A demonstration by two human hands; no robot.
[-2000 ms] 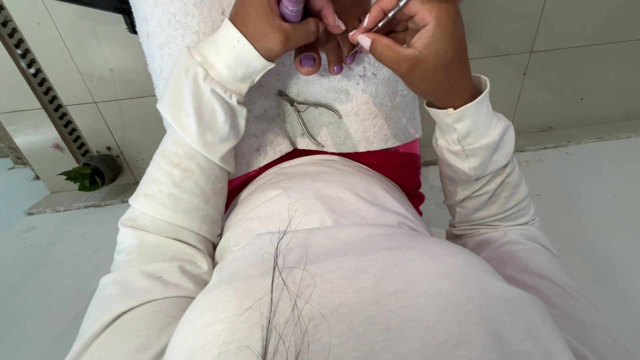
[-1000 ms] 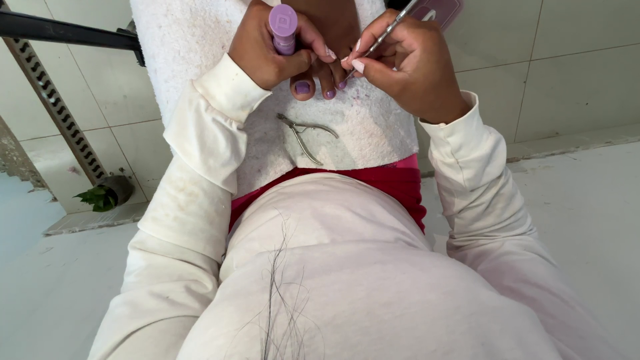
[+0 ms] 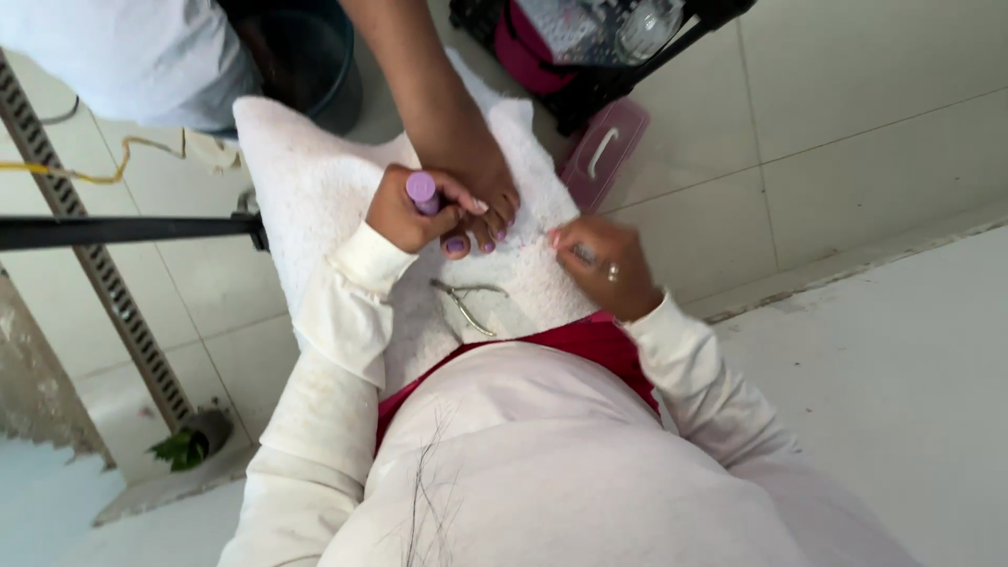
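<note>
My left hand [image 3: 409,216] is closed around a purple cylindrical bottle [image 3: 424,193], its fingers against the toes of another person's bare foot [image 3: 465,157]. The toenails wear purple polish. The foot rests on a white towel [image 3: 315,181] over my lap. To the right of the toes, my right hand [image 3: 555,236] has its fingertips low over the towel, apart from the foot. Between its fingers shows part of a slender silvery tool [image 3: 583,253], blurred and mostly hidden. Metal cuticle nippers [image 3: 470,307] lie on the towel, below the toes, with their handles spread.
A pink case with a white handle [image 3: 605,150] sits on the floor tiles at upper right, beside a black crate [image 3: 579,110] of supplies. A dark bucket [image 3: 342,94] stands at upper left. A black bar [image 3: 126,230] reaches in from the left; a plant [image 3: 181,449] is at lower left.
My right hand has moved off the toes to the towel at their right. My left hand stays at the foot with the purple bottle. The view has shifted, showing more beyond the towel.
</note>
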